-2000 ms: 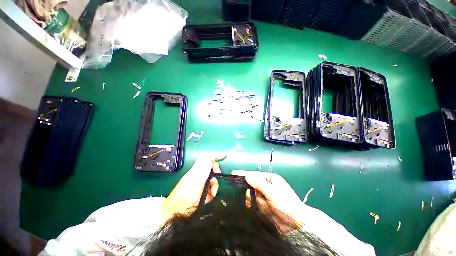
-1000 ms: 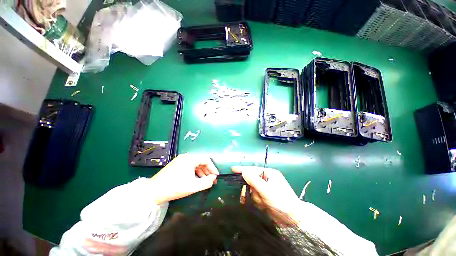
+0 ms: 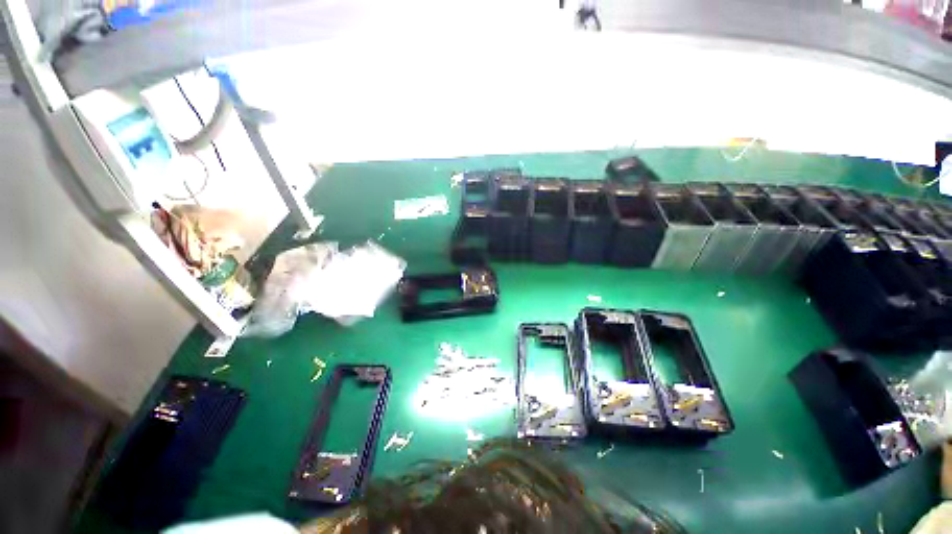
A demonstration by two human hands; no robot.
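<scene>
Neither of my hands is in view; my hair covers the bottom centre and a bit of white sleeve shows at the bottom left. Nearest in front of me, a dark phone middle frame [image 3: 313,464] lies on the green mat at left of centre. A loose pile of small pale strips [image 3: 459,384] lies at the centre. Dark frame stacks with open windows stand right of centre: a left one [image 3: 548,412], a middle one [image 3: 621,402] and a right one [image 3: 697,407].
A dark frame pile [image 3: 172,448] is at far left. Another frame stack [image 3: 451,311] and clear plastic bags [image 3: 329,284] lie behind. A long row of racked frames [image 3: 595,250] crosses the far side. A dark block [image 3: 848,402] and another person's sleeve [image 3: 934,519] are at right.
The view has tilted up, so the bench things sit lower and the far side shows. Both hands and the dark part between them have left the picture.
</scene>
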